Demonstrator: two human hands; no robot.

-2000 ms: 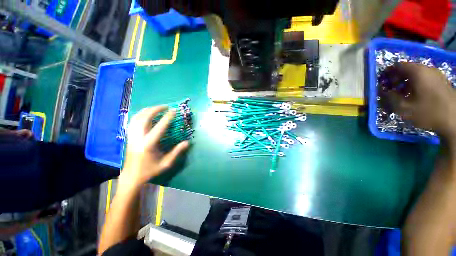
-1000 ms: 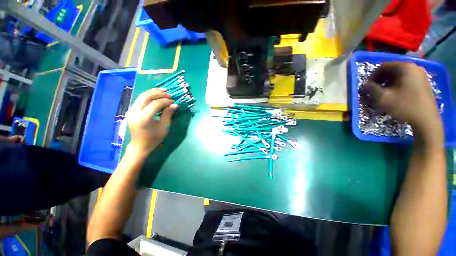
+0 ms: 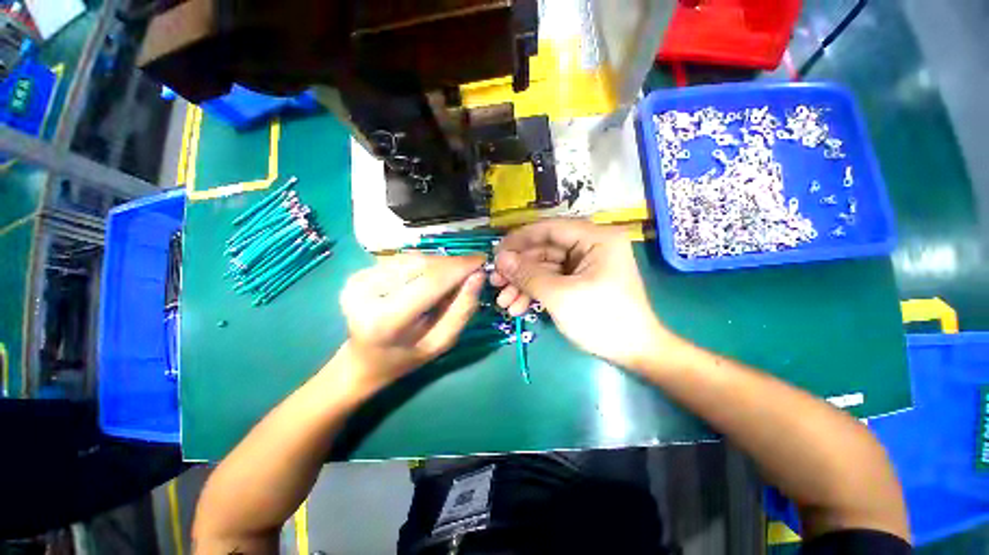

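Observation:
My left hand point(image 3: 407, 309) and my right hand point(image 3: 575, 284) meet fingertip to fingertip in front of the press. The left fingers pinch a green wire, mostly hidden by the hand. The right fingers pinch a tiny silver ring terminal point(image 3: 489, 267) at the wire's end. Under and behind the hands lies the heap of terminated leads, partly hidden; one lead point(image 3: 525, 352) points toward the bench's front edge. A neater pile of green wires point(image 3: 273, 243) lies at the left. The shallow blue terminal tray point(image 3: 781, 263) at the right holds many silver terminals.
The dark crimping press point(image 3: 423, 65) stands over the bench centre, with a yellow block point(image 3: 511, 186) at its mouth. A left blue bin point(image 3: 136, 325), a rear blue bin point(image 3: 252, 106), a red bin point(image 3: 729, 46) and a lower right blue bin point(image 3: 941, 423) surround the green bench.
My right hand has left the terminal tray and my left hand has left the wire pile; both have come together before the press. The view has shifted right.

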